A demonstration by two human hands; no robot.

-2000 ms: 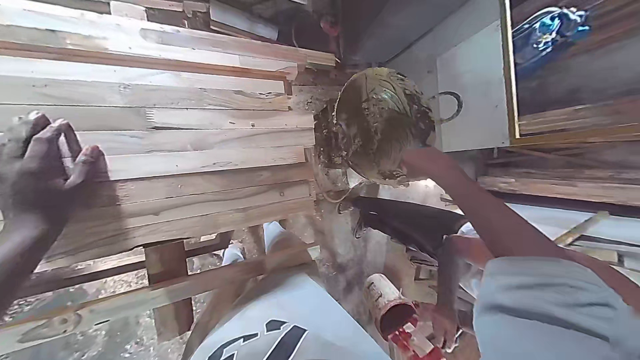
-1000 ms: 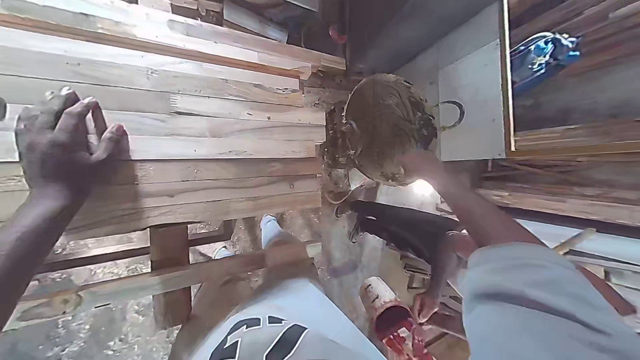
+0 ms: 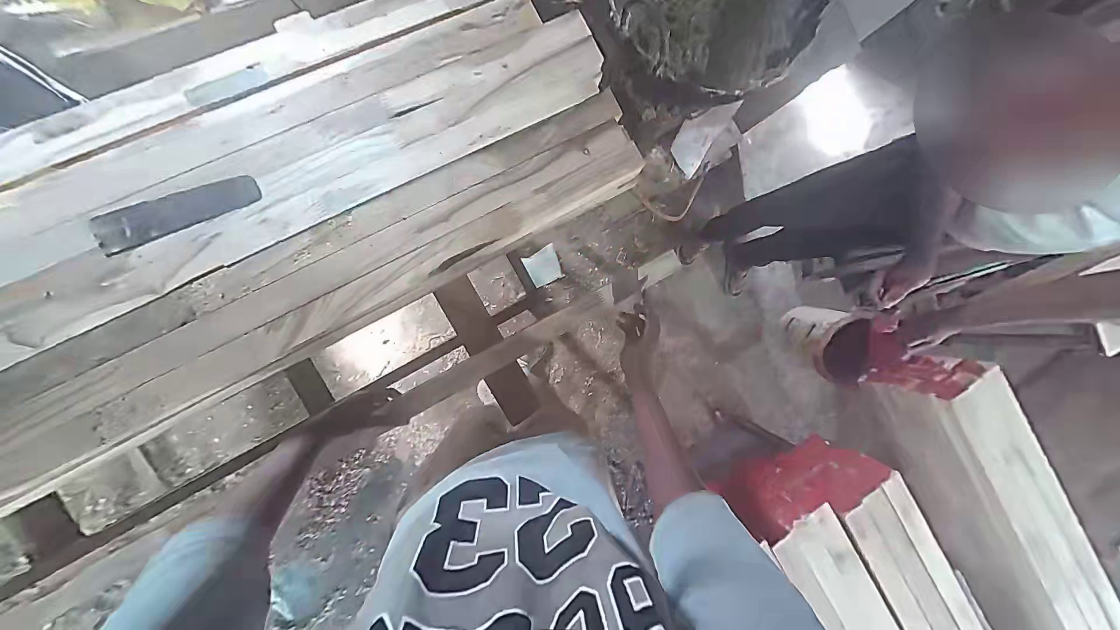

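A long narrow wooden strip [image 3: 499,354] runs at a slant below the edge of the wooden boards [image 3: 350,236]. My left hand [image 3: 372,407] is closed around it, its fingers partly blurred. Near the strip's far end, my right hand [image 3: 637,328] grips it with curled fingers. On the boards lies a dark flat oblong piece [image 3: 175,214]. A dirty round container [image 3: 726,35] is beyond the boards' end, cut off by the top of the view.
At the right, a co-worker's hands [image 3: 906,284] are at a container [image 3: 827,341] with red inside. Stacked timbers [image 3: 1032,490] with red-coated ends stand nearby; more red-ended timbers [image 3: 822,542] are at lower right. A dark crosspiece [image 3: 486,350] lies beneath the strip.
My left hand has left the top of the boards and my right hand has left the round container; both are now at the strip. The view has shifted and turned.
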